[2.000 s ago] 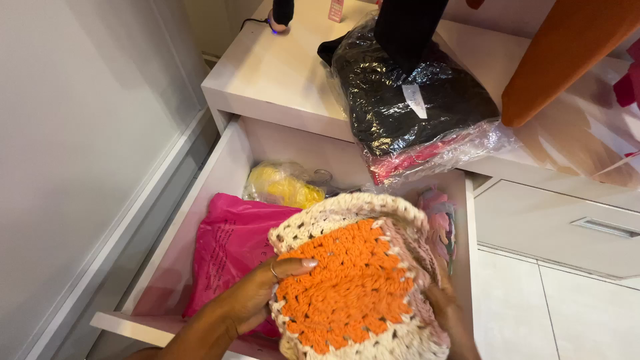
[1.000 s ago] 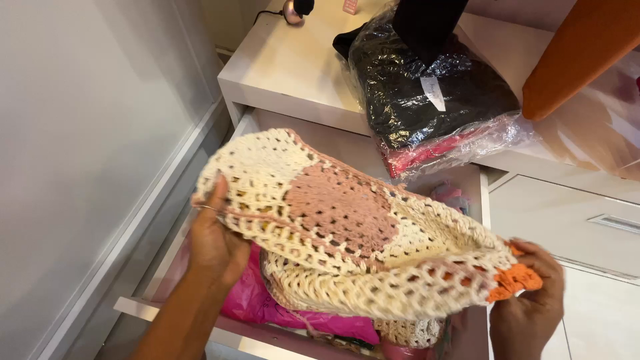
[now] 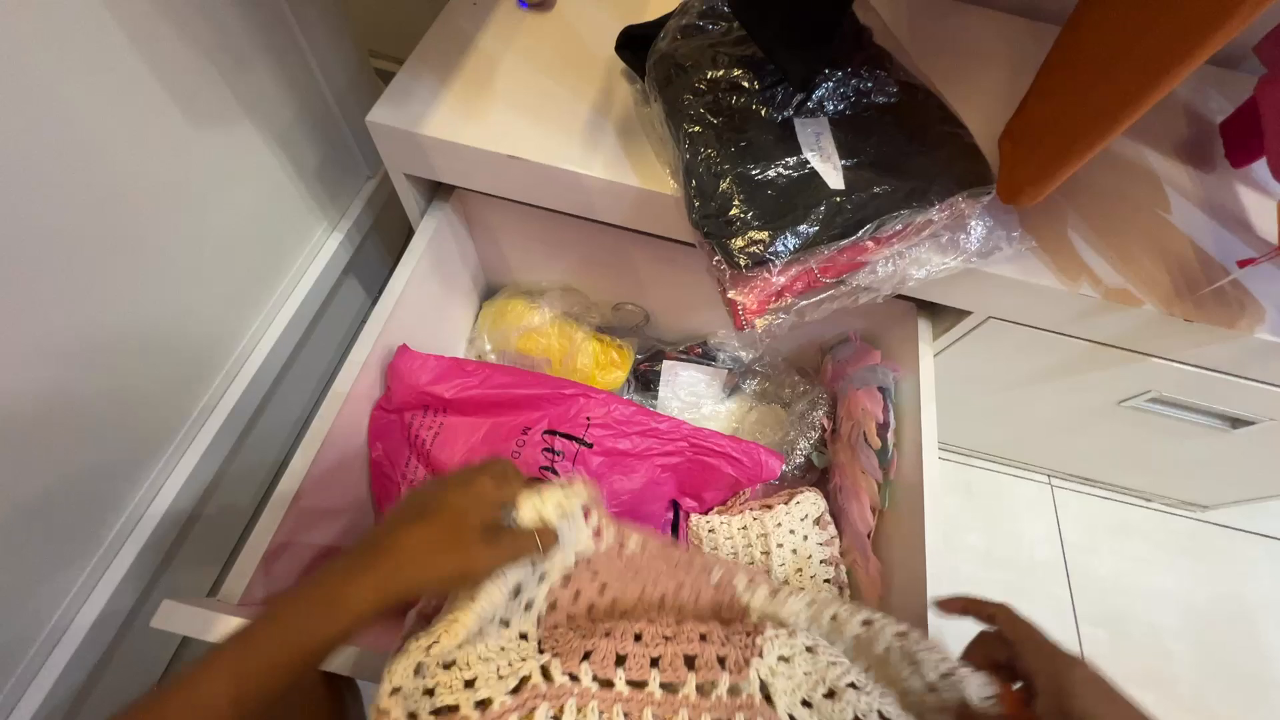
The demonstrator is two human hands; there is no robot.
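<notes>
My left hand (image 3: 470, 530) pinches the upper left edge of a cream and pink crocheted piece (image 3: 650, 620), which is partly blurred and spread across the front of the drawer (image 3: 920, 500). At its lower right edge my right hand (image 3: 1020, 660) has its fingers partly spread; whether it grips the edge cannot be told. Behind the piece lie a pink plastic bag (image 3: 480, 410) with writing, a yellow item in clear plastic (image 3: 550, 340), other clear-wrapped items (image 3: 740, 400), a second cream crocheted piece (image 3: 780, 540) and a pink feathery item (image 3: 860, 460).
Above the drawer, a black garment in clear plastic (image 3: 850, 160) lies on the white top (image 3: 500, 90), over something red (image 3: 810, 280) and overhanging the edge. An orange tapered object (image 3: 1100, 100) is at upper right. A grey panel (image 3: 150, 250) stands left, a closed drawer (image 3: 1080, 430) right.
The crocheted piece, stretched between both hands one second ago, is lower and nearer now. More of the drawer's contents shows behind it. The orange section seen earlier is out of sight.
</notes>
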